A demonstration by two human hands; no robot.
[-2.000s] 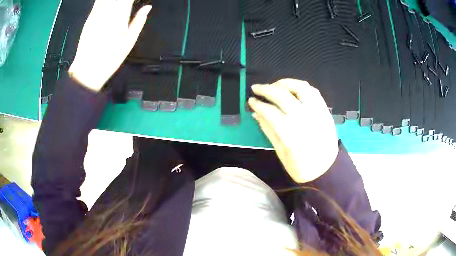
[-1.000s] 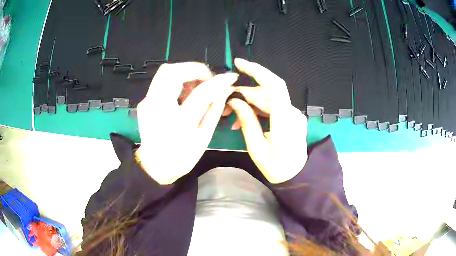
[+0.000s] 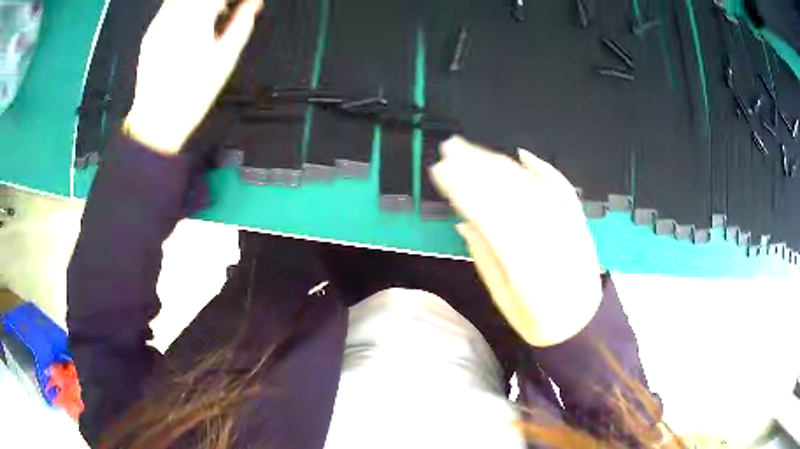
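Black flat ribbon cables (image 3: 535, 96) lie side by side on the green mat (image 3: 333, 215), with grey end connectors (image 3: 399, 203) in a stepped row near the front edge. Slim black clips (image 3: 459, 49) lie scattered on them. My left hand (image 3: 189, 66) is at the upper left over the cables, thumb apart from the fingers; a dark thing shows between them, and I cannot tell if it is held. My right hand (image 3: 517, 228) is blurred, over the cable ends right of centre, with its fingertips near a connector. What it holds, if anything, is hidden.
A clear plastic bag (image 3: 17, 44) lies at the mat's upper left. A blue bin (image 3: 33, 338) with a red item (image 3: 63, 386) stands at the lower left. Several more clips (image 3: 763, 114) lie on the cables at the right.
My hands have moved apart from where they met over the cable ends: the left went up and left, the right went right. Another grey connector end now shows beside my right hand.
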